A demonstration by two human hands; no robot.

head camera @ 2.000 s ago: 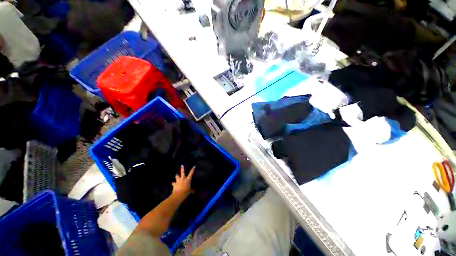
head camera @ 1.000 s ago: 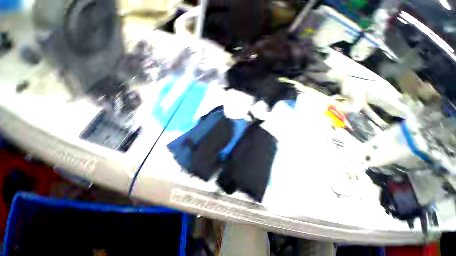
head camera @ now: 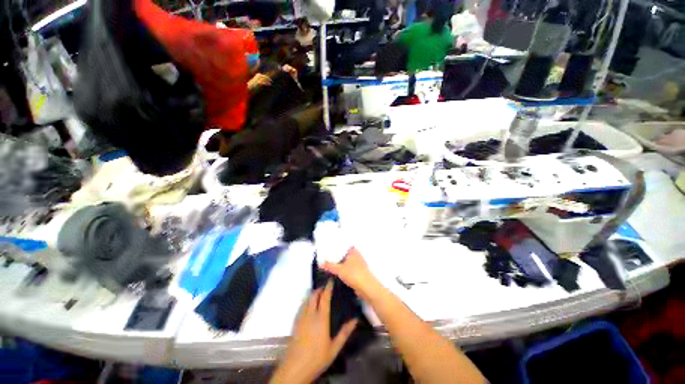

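Observation:
My left hand [head camera: 314,330] lies on a black cut piece [head camera: 344,309] at the table's front edge, thumb and fingers apart over the cloth. My right hand [head camera: 351,268] is at the upper end of the same piece, by a white piece [head camera: 334,238], fingers bent onto it. Whether the fingers pinch the cloth is partly hidden. Another dark piece [head camera: 231,294] with blue beside it lies to the left. More black pieces [head camera: 294,204] lie behind.
A white sewing machine [head camera: 526,180] stands at right, with dark scraps near it. A grey rounded unit [head camera: 109,241] is at left. Red [head camera: 218,67] and black bags [head camera: 131,90] hang above. A blue basket [head camera: 586,360] is below right. A person in green [head camera: 426,43] is beyond.
The view has swung from the basket to the table and machine. Both hands are now on a black piece at the front edge; earlier one hand reached into the basket.

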